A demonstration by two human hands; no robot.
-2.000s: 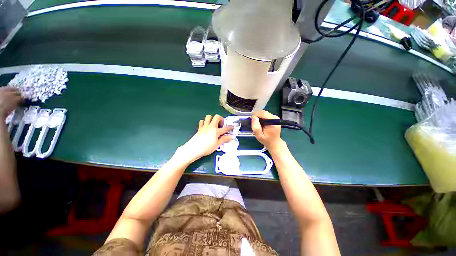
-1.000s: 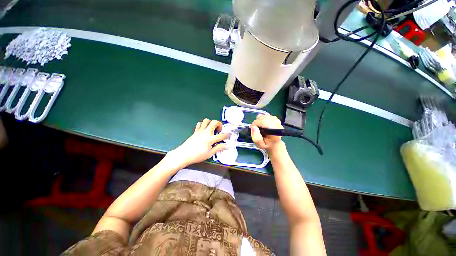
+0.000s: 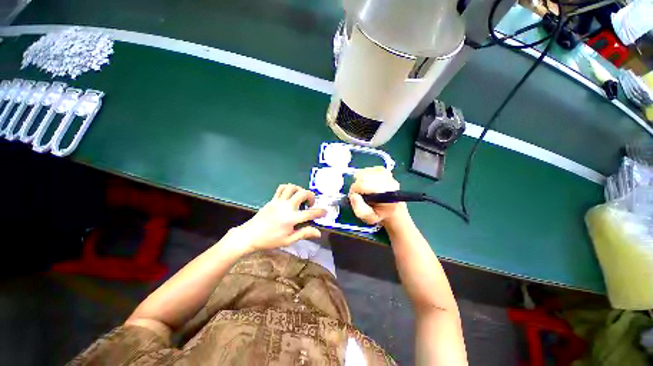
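Note:
Three white plastic housings lie in a column on the green bench, round ends to the left and loops to the right. My right hand is closed around the black soldering iron, over the middle and nearest housings. The iron's tip is too small to make out. My left hand is at the round end of the nearest housing, its fingertips on it, fingers slightly spread. My hands partly hide the nearest housing.
The white fume hood stands just beyond the housings, with the iron stand to its right. The iron cord loops at right. Small white parts and more housings lie left. A yellow bagged block sits at right.
Both hands have moved from the farthest housing down the column to the nearest one, with the iron still in my right hand. The view has shifted and turned.

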